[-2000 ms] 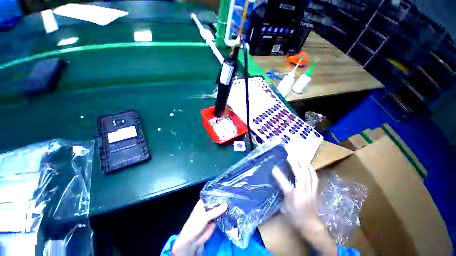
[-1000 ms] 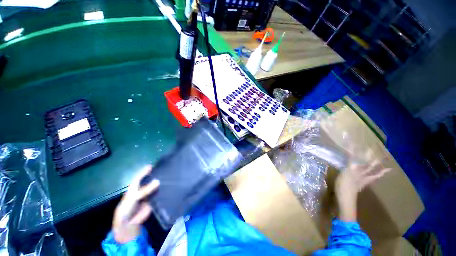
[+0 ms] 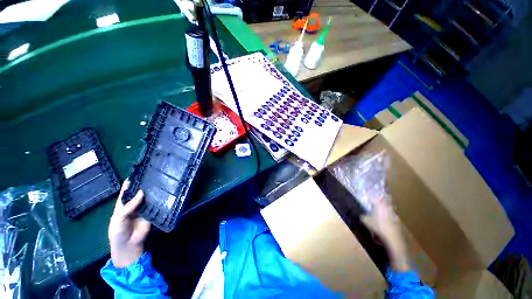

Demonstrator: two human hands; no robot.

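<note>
My left hand [image 3: 127, 225] holds a black ribbed housing shell [image 3: 169, 157] by its lower left edge, tilted, with its inner side showing. The shell has a round feature near its top end. My right hand [image 3: 382, 225] is blurred over the open carton [image 3: 309, 230], at crumpled clear plastic wrap [image 3: 366, 175]; whether it grips the wrap is unclear. A second housing shell [image 3: 84, 172] with a white rectangle across its middle lies on the green bench at the left.
A red bin [image 3: 224, 131] of small white parts stands behind the held shell, under a hanging black screwdriver [image 3: 199, 67]. A sticker sheet [image 3: 286, 114] lies beside it. Bagged flat parts [image 3: 26, 233] are at lower left. White bottles [image 3: 296, 56] stand on the side table.
The shell is out of its clear wrap and has turned from its smooth side to its ribbed inner side. My left hand has moved left; my right hand has moved right, to the carton.
</note>
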